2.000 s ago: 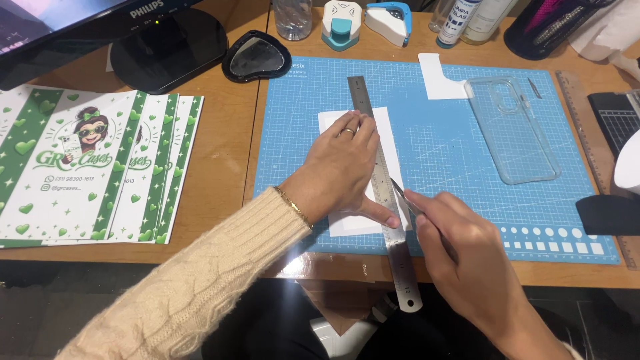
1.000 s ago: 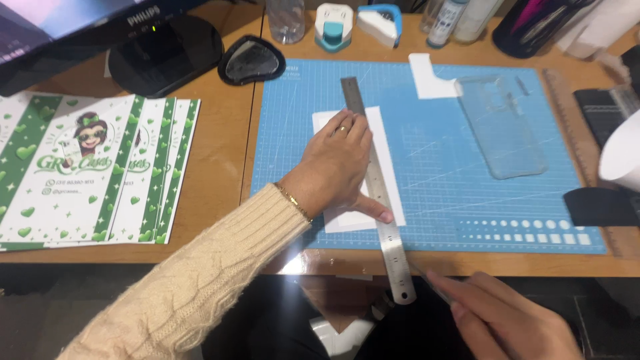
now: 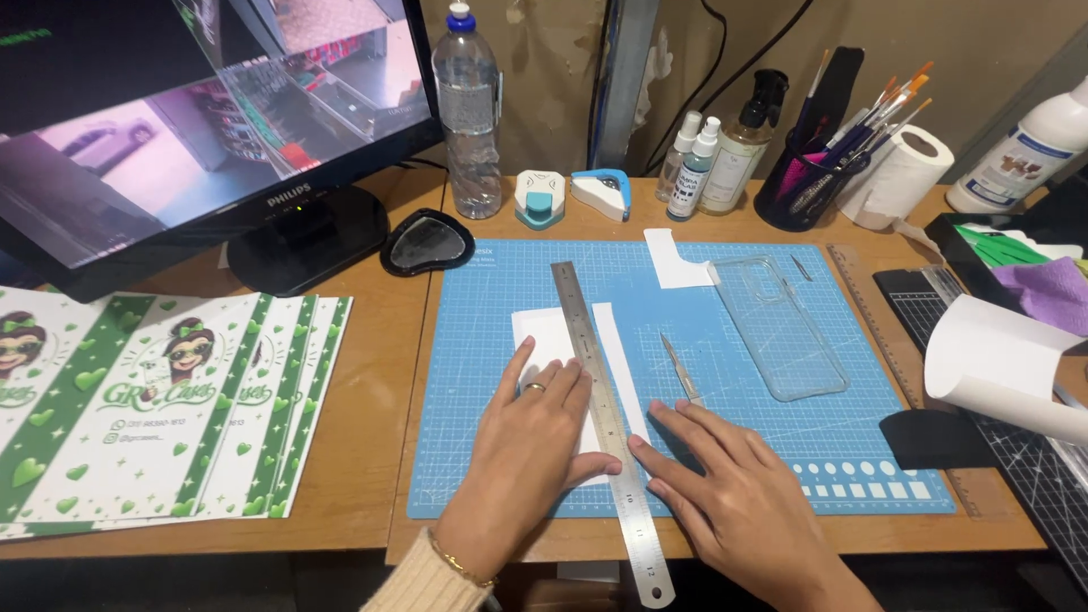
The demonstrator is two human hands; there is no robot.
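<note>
My left hand (image 3: 531, 433) presses a steel ruler (image 3: 608, 408) and a white sheet (image 3: 544, 327) flat on the blue cutting mat (image 3: 476, 340). A narrow white strip (image 3: 619, 361) lies apart from the sheet, along the ruler's right side. My right hand (image 3: 731, 484) rests with spread fingers by the strip's lower end, the index fingertip near or on it. A craft knife (image 3: 680, 367) lies on the mat just beyond the right fingers, its handle partly hidden. To the right are a clear phone case (image 3: 786, 340) and an L-shaped white offcut (image 3: 676, 263) touching its corner.
Printed bags or sheets (image 3: 195, 408) lie left, below a Philips monitor (image 3: 297, 221). Behind the mat stand a water bottle (image 3: 472, 127), corner punch (image 3: 539, 200), spray bottles (image 3: 693, 170) and a brush holder (image 3: 799, 191). A paper trimmer (image 3: 1011, 450) with curled white paper (image 3: 994, 365) is at right.
My right hand has let go of the craft knife, which now lies on the mat, and is beside the strip. The strip now lies apart from the sheet. The view has tilted up.
</note>
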